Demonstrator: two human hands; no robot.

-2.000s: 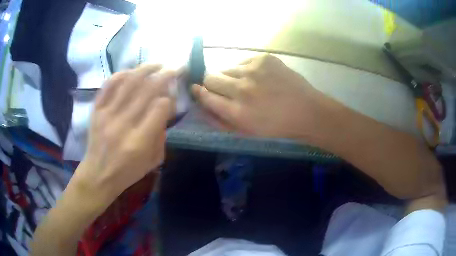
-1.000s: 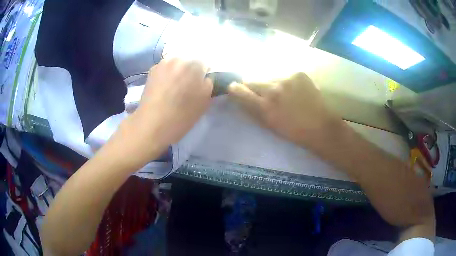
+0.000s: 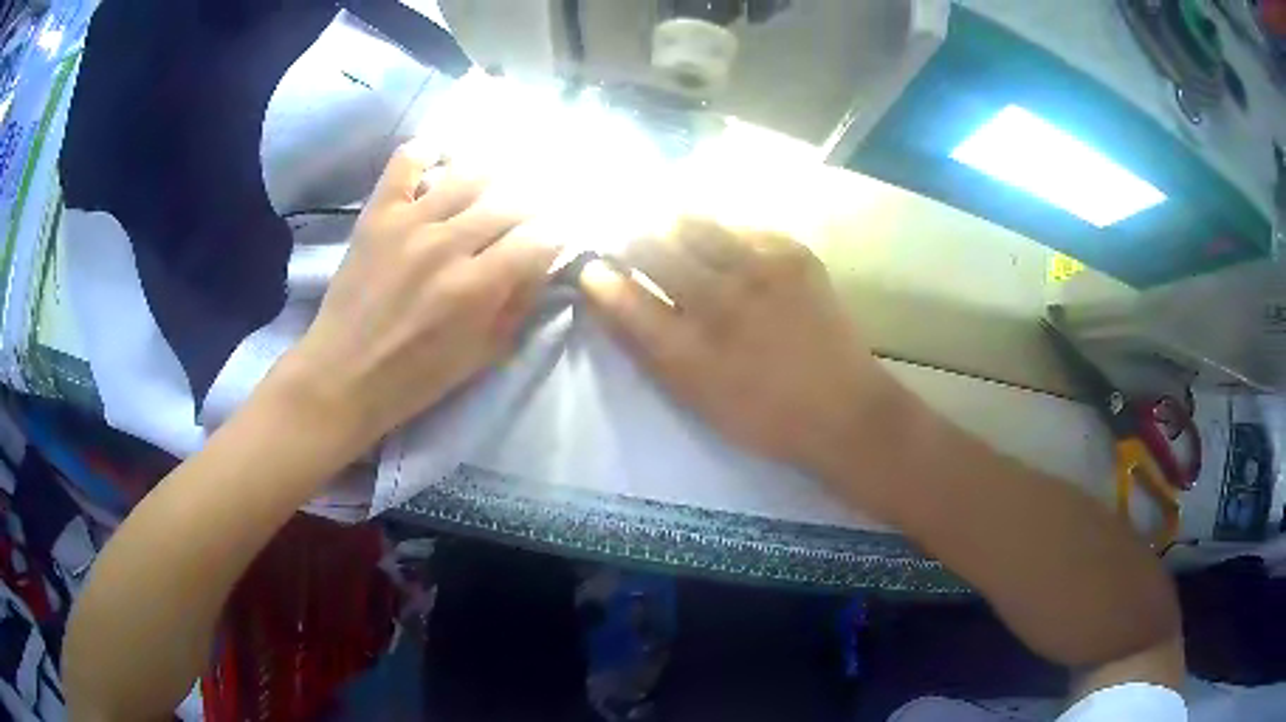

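A pale cloth panel (image 3: 564, 430) lies on the machine table, with folds running up to a small dark strip (image 3: 576, 265) between my hands. My left hand (image 3: 430, 282) lies on the cloth left of the strip, fingers bent and holding it. My right hand (image 3: 733, 325) grips the cloth at the strip's right side, thumb beside it. Glare hides the needle area and some fingertips. A black panel (image 3: 176, 169) joined with pale pieces (image 3: 339, 120) lies to the left.
The sewing machine head (image 3: 804, 64) is above my hands, with a glowing panel in a teal surround (image 3: 1058, 162) at right. Scissors with red and orange handles (image 3: 1145, 437) lie at right. The table's green edge (image 3: 677, 533) is in front, with a red basket (image 3: 303, 621) below left.
The view has shifted. Both hands stay together at the dark strip, which now shows less. The pale cloth has bunched into folds between them, and the black panel appears further left.
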